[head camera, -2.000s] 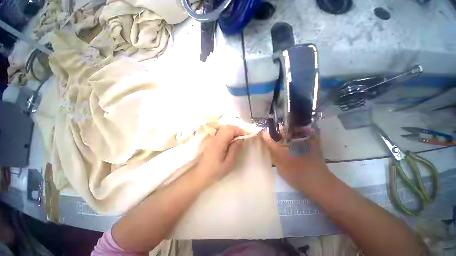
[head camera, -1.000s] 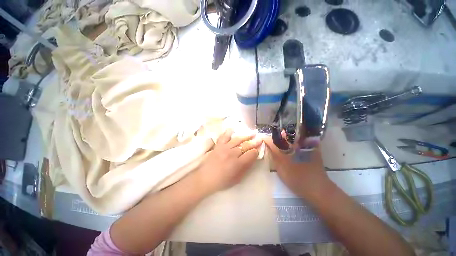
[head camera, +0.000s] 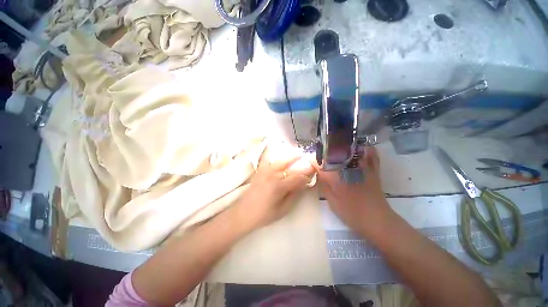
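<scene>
A cream garment piece (head camera: 150, 132) lies in a rumpled heap left of the needle area. A flat cream fabric panel (head camera: 276, 252) runs from the needle area over the table's front edge. My left hand (head camera: 273, 186) is on the cloth just left of the presser foot area, fingers gripping its folded edge. My right hand (head camera: 354, 195) is at the cloth edge beside it, its fingers partly hidden behind the shiny take-up lever guard (head camera: 340, 111). The needle is hidden by glare and the guard. The white sewing machine (head camera: 408, 54) stands behind.
Olive-handled scissors (head camera: 471, 189) and orange-blue thread snips (head camera: 511, 169) lie at the right. A ruler tape (head camera: 360, 249) runs along the front edge. More cream cloth (head camera: 174, 36) is heaped at the back left. A grey box (head camera: 21, 159) is far left.
The view has shifted slightly, so the machine appears to move in the picture. My left hand has turned from pinching the edge to lying flatter over it. My right hand stays by the needle area.
</scene>
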